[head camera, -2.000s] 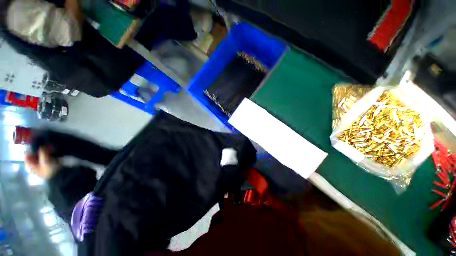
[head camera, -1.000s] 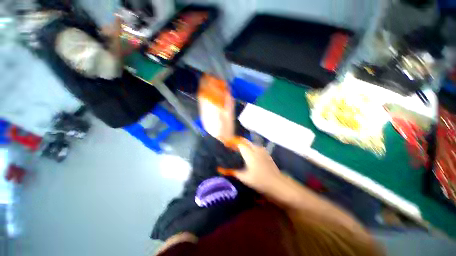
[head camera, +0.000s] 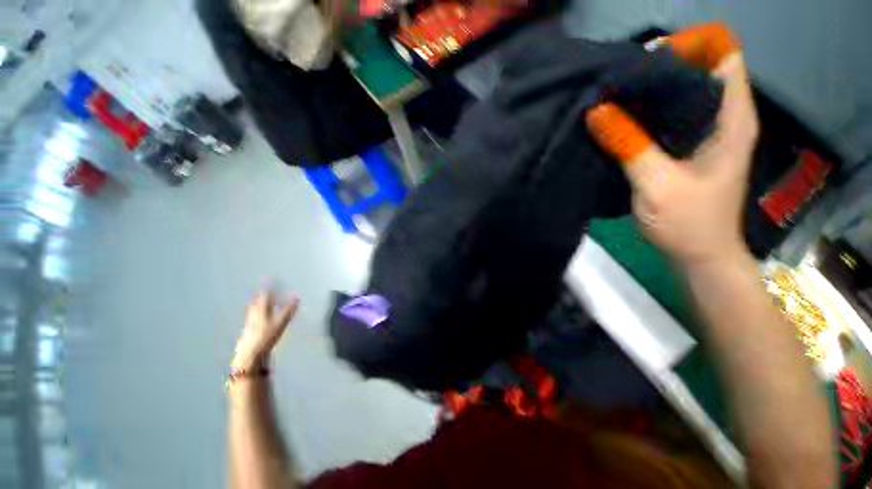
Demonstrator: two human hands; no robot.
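A black jacket [head camera: 478,229] hangs in the middle of the view, over the floor and the bench edge. A purple piece [head camera: 367,308] shows at its lower left end. My right hand [head camera: 684,153], with orange finger cots on its fingertips, grips the jacket's upper right end. My left hand [head camera: 263,334], with a thin band at the wrist, is raised at the lower left, away from the jacket. Its fingers are apart and it is empty, slightly blurred.
A white board [head camera: 636,310] lies at the bench edge. Gold ferrules [head camera: 801,310] and red sticks [head camera: 853,411] are at the right; a black tray with a red row [head camera: 795,186] is behind. A person in black [head camera: 277,105] is at the upper left by a blue stool [head camera: 361,191].
The jacket has been lifted up and to the right in my right hand and now covers part of the bench. My left hand now shows free at the lower left.
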